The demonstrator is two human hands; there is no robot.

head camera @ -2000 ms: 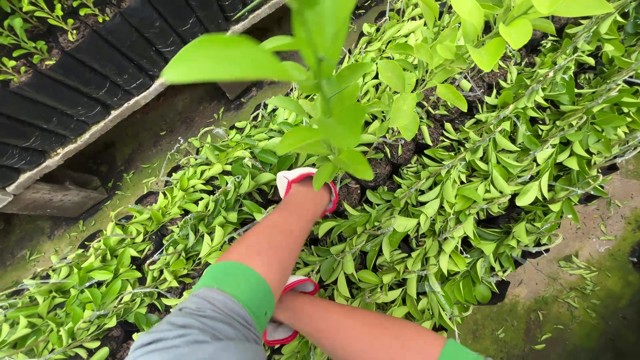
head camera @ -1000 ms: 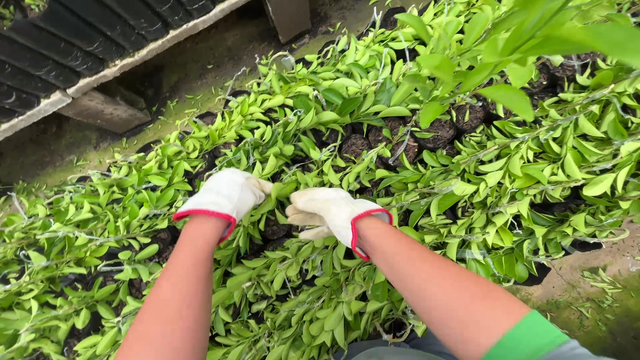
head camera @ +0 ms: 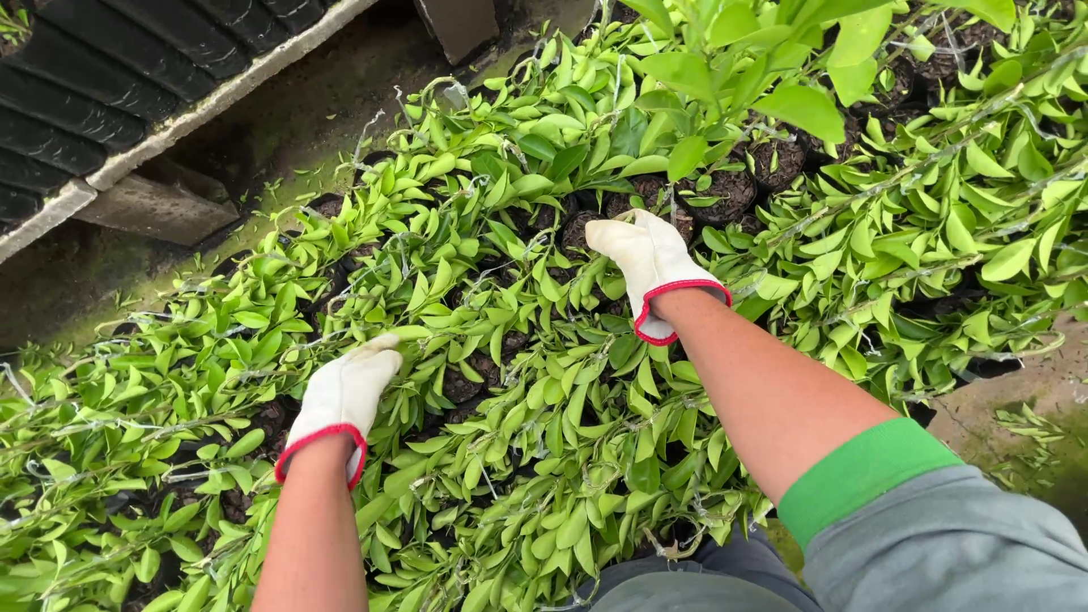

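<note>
Both hands wear off-white gloves with red cuffs. My left hand [head camera: 348, 387] is low over the leafy young plants [head camera: 255, 348], its fingertips at a leafy stem; whether it grips the stem cannot be told. Farther right and higher, my right hand [head camera: 650, 255] is bent at the wrist beside a soil-filled black nursery pot [head camera: 578, 231], its fingers curled near a thin stem. What lies under its palm is hidden. Many plants lie over sideways across their pots, with clear ties on the stems. Taller upright shoots [head camera: 731, 76] rise above the right hand.
At the upper left, black pots [head camera: 85, 93] stand in a row behind a concrete ledge [head camera: 229, 93] on concrete supports [head camera: 161, 208]. A damp floor strip with fallen leaves runs below it. More mossy floor [head camera: 1028, 408] shows at the right edge.
The crossed arms of the first frame have parted. Since a second ago my hands have moved farther apart, the left toward the lower left and the right toward the upper right among the plants.
</note>
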